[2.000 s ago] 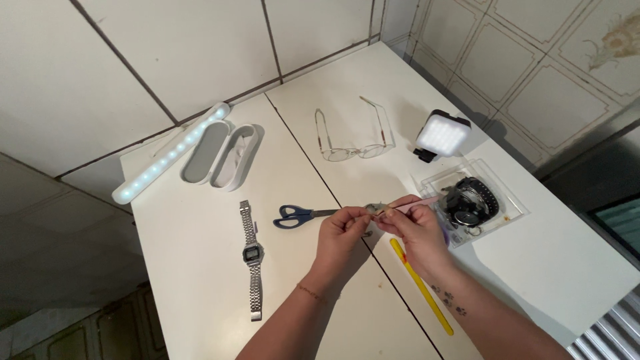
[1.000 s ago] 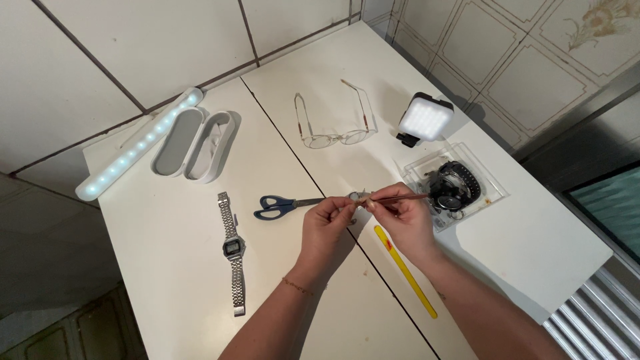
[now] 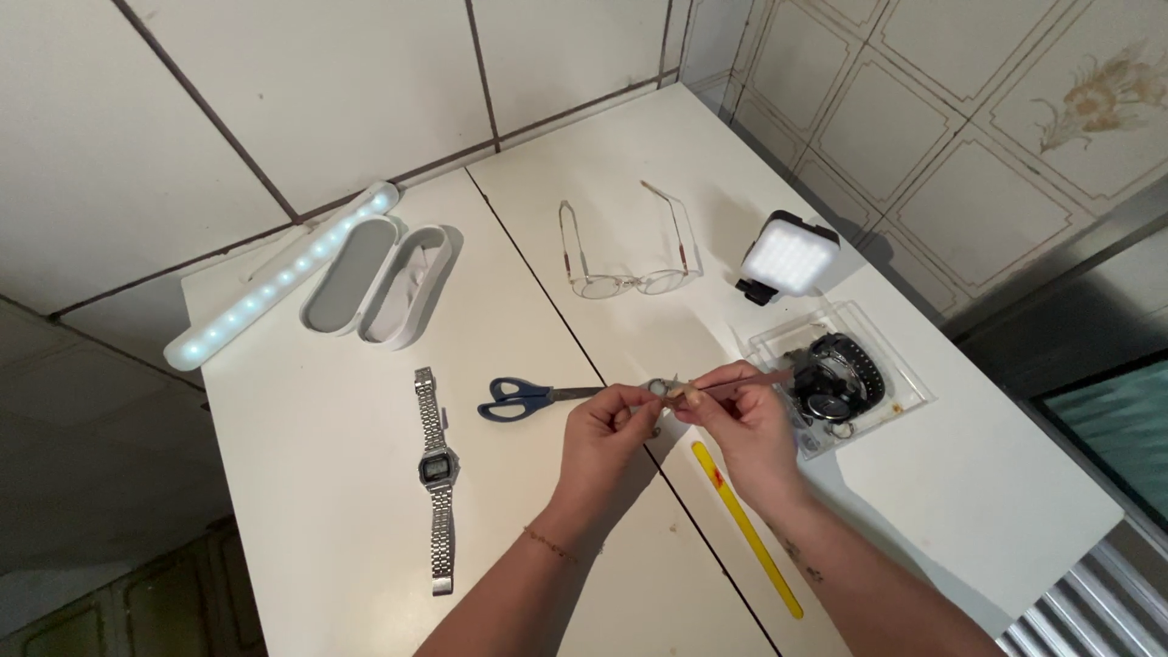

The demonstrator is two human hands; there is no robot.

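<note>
My left hand (image 3: 607, 438) and my right hand (image 3: 744, 424) meet at the fingertips over the table's seam. Pinched between the left fingers is a small piece too hidden to name. A thin reddish-brown strip (image 3: 753, 380) lies in my right fingers and points toward the clear tray. Just behind the fingertips is a small round metallic item (image 3: 659, 387). Scissors with blue handles (image 3: 516, 400) lie left of my left hand, their blade tips hidden. A yellow stick (image 3: 748, 529) rests beside my right wrist. A silver digital wristwatch (image 3: 438, 468) lies farther left.
A clear plastic tray (image 3: 899, 420) holds black watches (image 3: 835, 383) at right. Behind it stands a lit LED panel (image 3: 791, 258). Wire-framed eyeglasses (image 3: 630, 285) lie at the back. An open grey-white case (image 3: 351, 278) leans near a lit LED bar (image 3: 283, 278) by the tiled wall.
Both hands stay together at the fingertips. The reddish-brown strip shows more plainly in my right hand than two seconds ago. The view has shifted slightly.
</note>
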